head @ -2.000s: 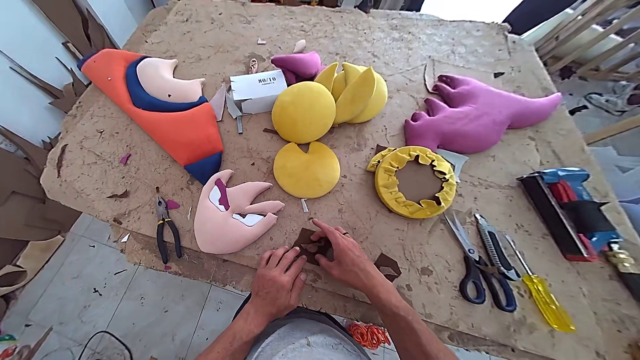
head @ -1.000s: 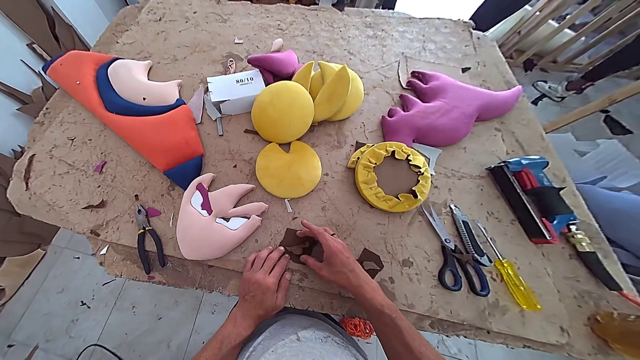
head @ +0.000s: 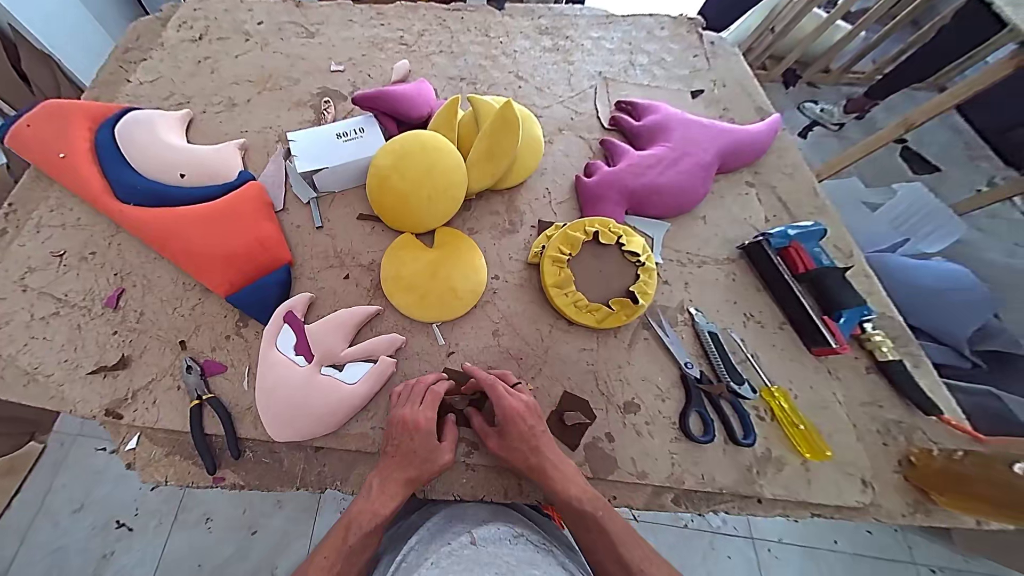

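Note:
At the table's near edge, my left hand (head: 420,432) and my right hand (head: 516,416) hold a small dark brown piece (head: 458,374) between them, its lower part mostly hidden by the fingers. A second brown scrap (head: 571,421) lies just right of my right hand. Left of my left hand is a padded pink fabric piece (head: 320,400) with pointed tips and white and purple insets. Ahead of my hands lies a notched yellow padded disc (head: 434,280), with a round yellow disc (head: 416,182) beyond it. A yellow gathered-fabric ring (head: 556,292) sits ahead and to the right.
Pliers (head: 206,416) lie left; scissors (head: 700,392), a utility knife (head: 722,356), a yellow-handled screwdriver (head: 792,420) and a pneumatic stapler (head: 800,280) lie right. Farther back are an orange-and-blue padded piece (head: 184,232), a white box (head: 338,152) and a purple padded piece (head: 664,164). A person's shoe (head: 828,114) shows beyond the table.
Both hands stay together on the brown piece, with the fingers shifting slightly. The view has moved a little.

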